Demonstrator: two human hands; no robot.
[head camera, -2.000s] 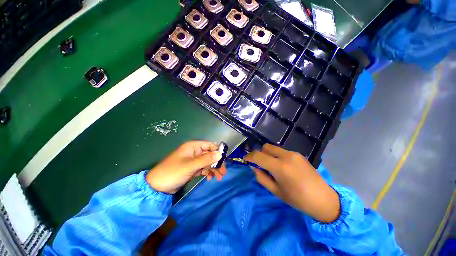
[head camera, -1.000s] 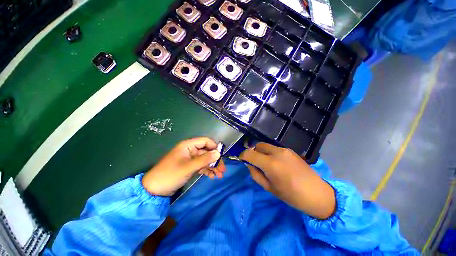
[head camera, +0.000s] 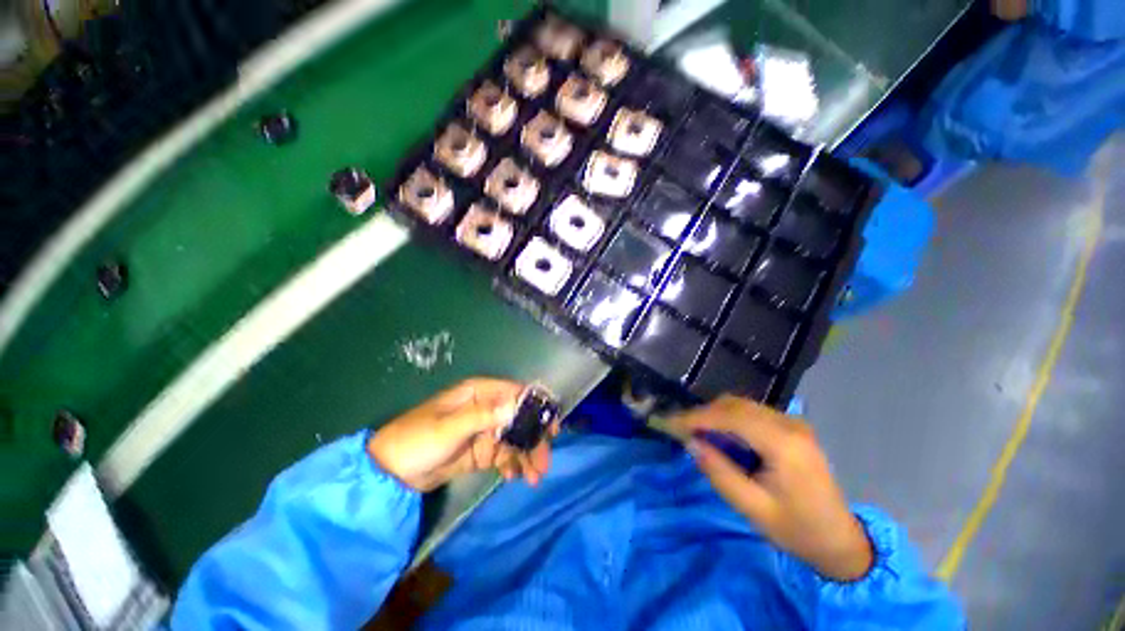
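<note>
My left hand (head camera: 459, 434) holds a small dark watch housing (head camera: 529, 419) with a pale rim between thumb and fingers, its dark face showing. My right hand (head camera: 783, 478) holds tweezers (head camera: 728, 446) with a blue grip, blurred, pointing left and apart from the housing. A loose scatter of tiny clear-white parts (head camera: 427, 351) lies on the green bench beyond my left hand.
A black blister tray (head camera: 691, 308) with copper and whitish housings lies ahead right. Beyond a white rail (head camera: 265, 321), dark units (head camera: 353, 189) sit on the green belt. A parts tray (head camera: 117, 598) is lower left. A person's blue sleeve (head camera: 1030, 105) is upper right.
My left hand has turned the housing from edge-on to face-up. My right hand with the tweezers has moved right, away from it. The view has shifted and more belt units show.
</note>
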